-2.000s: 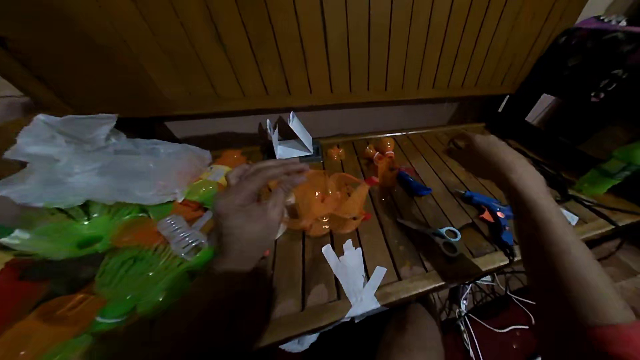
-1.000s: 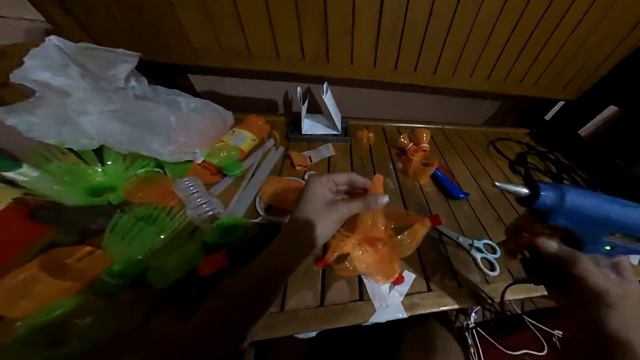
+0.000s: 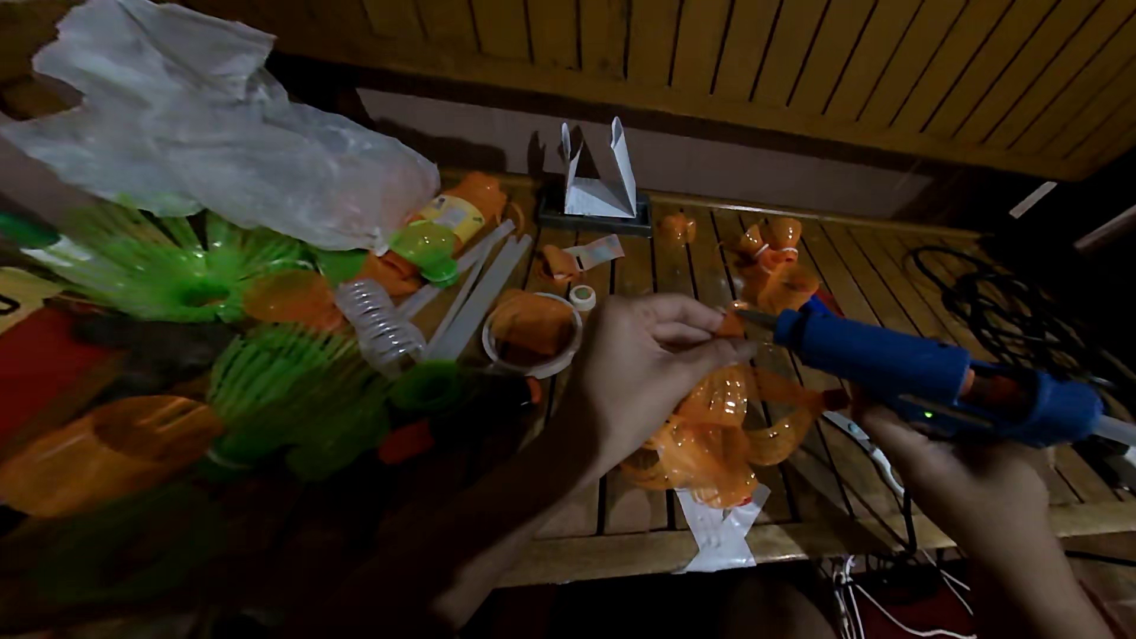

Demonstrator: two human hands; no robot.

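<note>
With thumb and fingers, my left hand (image 3: 643, 364) pinches the tip of an orange translucent plastic piece (image 3: 710, 435) cut from a bottle, whose curved strips hang below. My right hand (image 3: 958, 461) grips a blue hot glue gun (image 3: 896, 364) with a small green light lit; its nozzle points left and meets or nearly meets the pinched tip. A glue stick (image 3: 1114, 430) sticks out of its rear. White paper (image 3: 721, 532) lies under the plastic at the bench edge. The scissors (image 3: 865, 444) are partly hidden by my right hand.
Green cut bottle parts (image 3: 293, 390), a whitish plastic bag (image 3: 266, 151) and translucent strips (image 3: 475, 297) fill the left. A round container (image 3: 534, 333) stands mid-bench. Behind are a folded white card stand (image 3: 602, 191) and orange pieces (image 3: 781, 266). Black cable (image 3: 1003, 302) coils at right; white cords hang below.
My right hand, empty two seconds ago, now holds the glue gun, which lay on the bench then. It has brought the nozzle left to the orange piece, which my left hand has raised by its tip.
</note>
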